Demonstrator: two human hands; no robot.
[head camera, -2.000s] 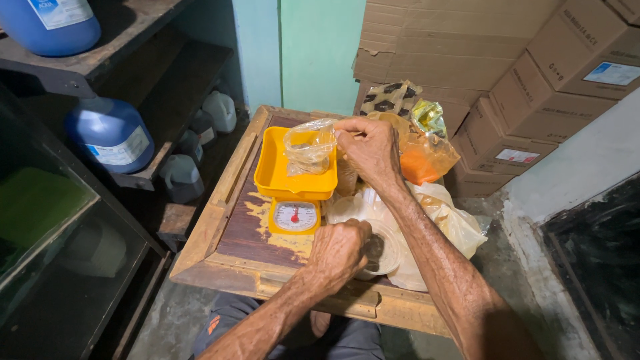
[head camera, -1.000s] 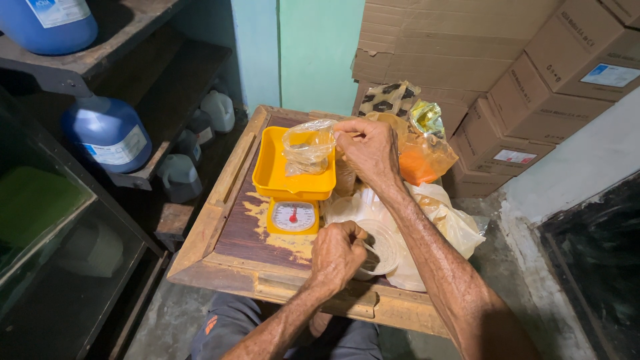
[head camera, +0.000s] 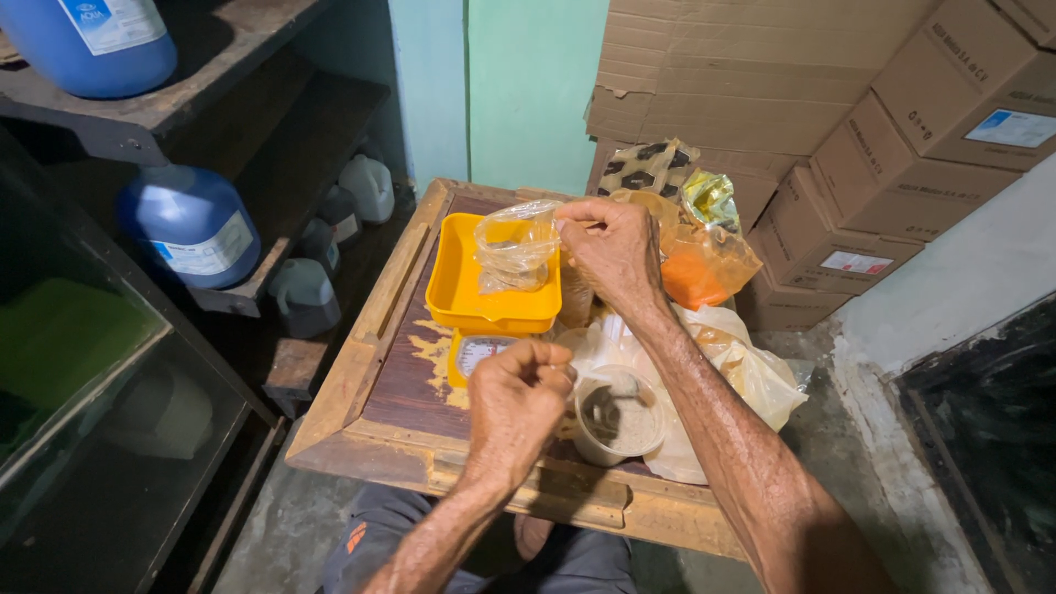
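My right hand (head camera: 615, 252) pinches the rim of a clear plastic bag (head camera: 516, 247), which stands in the yellow tray (head camera: 495, 313) of a kitchen scale; some matter lies in the bag's bottom. My left hand (head camera: 520, 404) is raised in front of the scale's dial (head camera: 478, 353) and partly covers it. Between its fingers it holds the handle of a small white spoon (head camera: 620, 384), whose bowl is over a plastic tub (head camera: 619, 421) of greyish powder. The tub stands near the table's front edge, below my right forearm.
Crumpled plastic bags (head camera: 742, 355) and a bag of orange powder (head camera: 701, 268) crowd the right of the wooden table (head camera: 371, 388). Cardboard boxes (head camera: 907, 173) are stacked at the right. Shelves at the left hold blue jugs (head camera: 190, 227) and smaller containers. A cardboard sheet leans behind.
My left hand has risen from beside the tub to in front of the dial, and a spoon now shows over the tub. My right hand has stayed at the bag's rim.
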